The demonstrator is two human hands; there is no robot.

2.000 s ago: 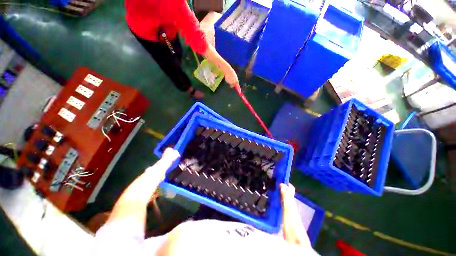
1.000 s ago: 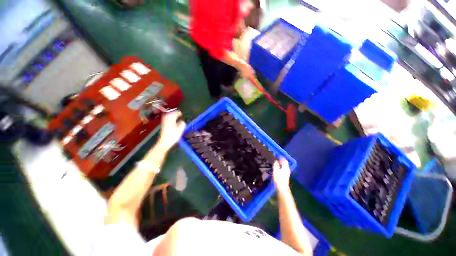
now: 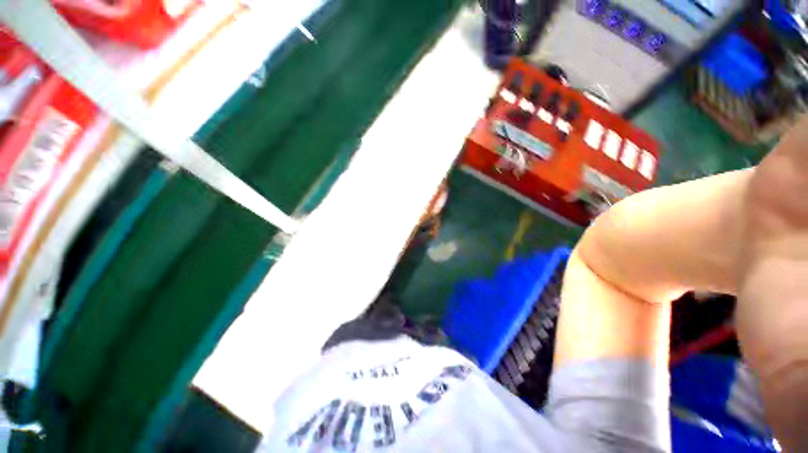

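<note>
A blue bin (image 3: 501, 305) with rows of black adapters (image 3: 529, 347) is tilted low in front of me, right of my shirt. My raised forearm and shirt partly cover it, and I cannot tell what holds it. My right hand (image 3: 780, 252) is large, blurred and cut off at the right edge, very close to the camera; its fingers cannot be made out. My left hand is out of the picture.
An orange-red test fixture (image 3: 567, 164) with white outlets and black adapters stands at upper right, below a pale rack (image 3: 585, 53). A long white bench (image 3: 354, 230) runs beside a green conveyor (image 3: 221, 248). Red trays (image 3: 44, 150) are at far left.
The view has swung left, bringing in bench and conveyor. My right hand has left the bin and risen close to the camera. My left hand has gone out of view.
</note>
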